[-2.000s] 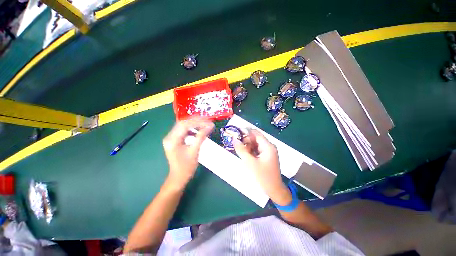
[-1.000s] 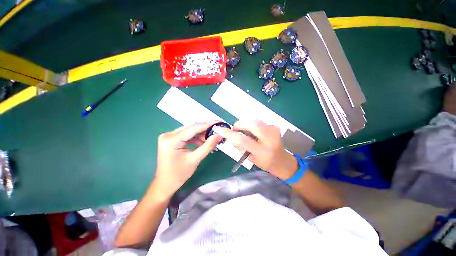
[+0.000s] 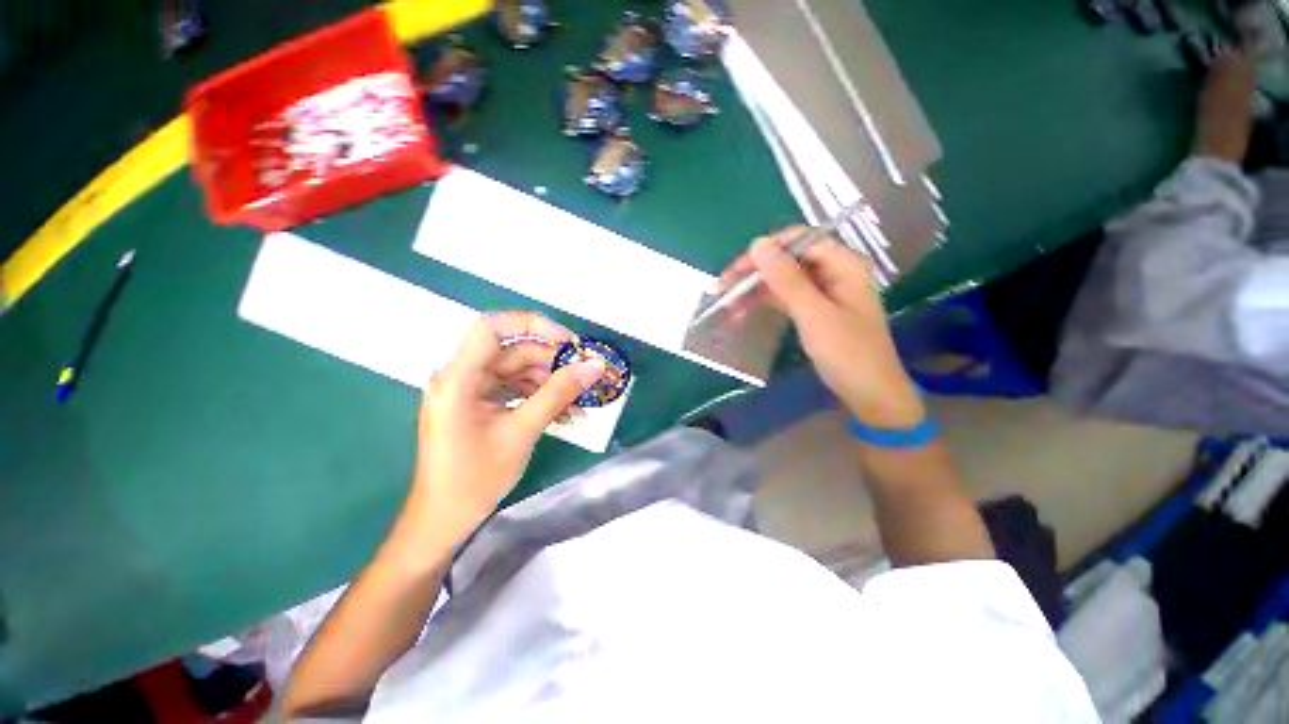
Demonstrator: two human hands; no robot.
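Note:
My left hand point(image 3: 488, 410) pinches a round electronic unit point(image 3: 592, 374) between thumb and fingers, above the near end of a white strip point(image 3: 346, 318). My right hand point(image 3: 834, 318), with a blue wristband, holds thin silver tweezers point(image 3: 770, 273) like a pen. Their tip points down-left over the grey-brown end of a second white strip point(image 3: 566, 269). The right hand is apart from the unit. A red parts tray point(image 3: 238, 153) with small white bits stands at the upper left.
Several round units point(image 3: 616, 164) lie right of the tray. A fanned stack of strips point(image 3: 848, 99) lies at the upper right. A pen point(image 3: 96, 325) lies at left. Yellow edging point(image 3: 85, 212) runs behind the tray. Another person's grey sleeve point(image 3: 1159, 297) and hand are at right.
My right hand has moved right, away from the unit, with the tweezers now extended. My left hand still holds the unit. The view has shifted, so the tray and units appear further left and higher.

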